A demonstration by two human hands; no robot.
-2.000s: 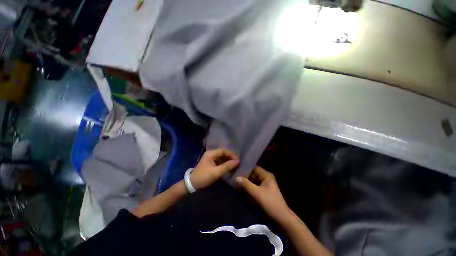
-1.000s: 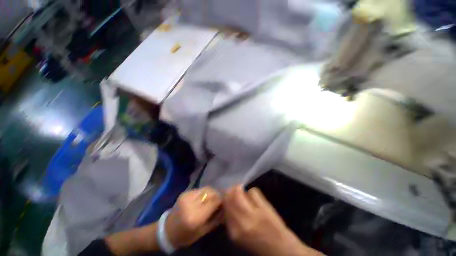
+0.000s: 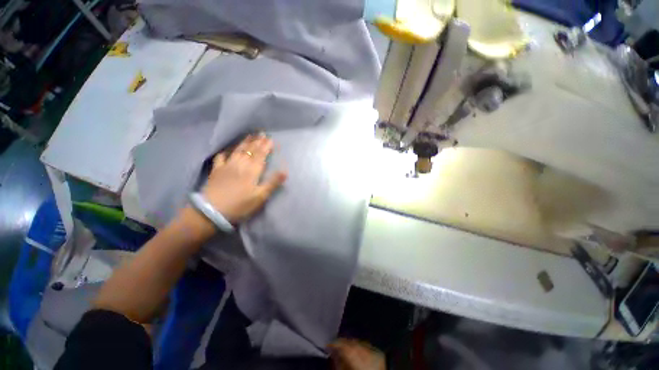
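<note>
A grey fabric panel [image 3: 311, 209] lies over the table left of the needle area and hangs down past the front edge. My left hand [image 3: 242, 181], with a ring and a pale bracelet, lies spread on the panel with its fingers apart. My right hand [image 3: 358, 355] is at the bottom edge of the picture, partly cut off, at the panel's hanging lower corner; its grip is not clear. The sewing machine head [image 3: 426, 79] stands right of the panel, its needle area [image 3: 423, 155] brightly lit, with no cloth under it.
More grey fabric [image 3: 274, 25] lies at the back. A white board [image 3: 115, 108] is at the left. A blue basket [image 3: 32, 253] with grey and white pieces stands on the floor at lower left. A smartphone [image 3: 642, 300] and a dark tool [image 3: 592, 269] lie at the right. Yellow peel [image 3: 412, 29] sits on the machine.
My left hand has moved from the hanging edge up onto the panel on the table. My right hand is now low at the picture's edge. The view has shifted towards the machine.
</note>
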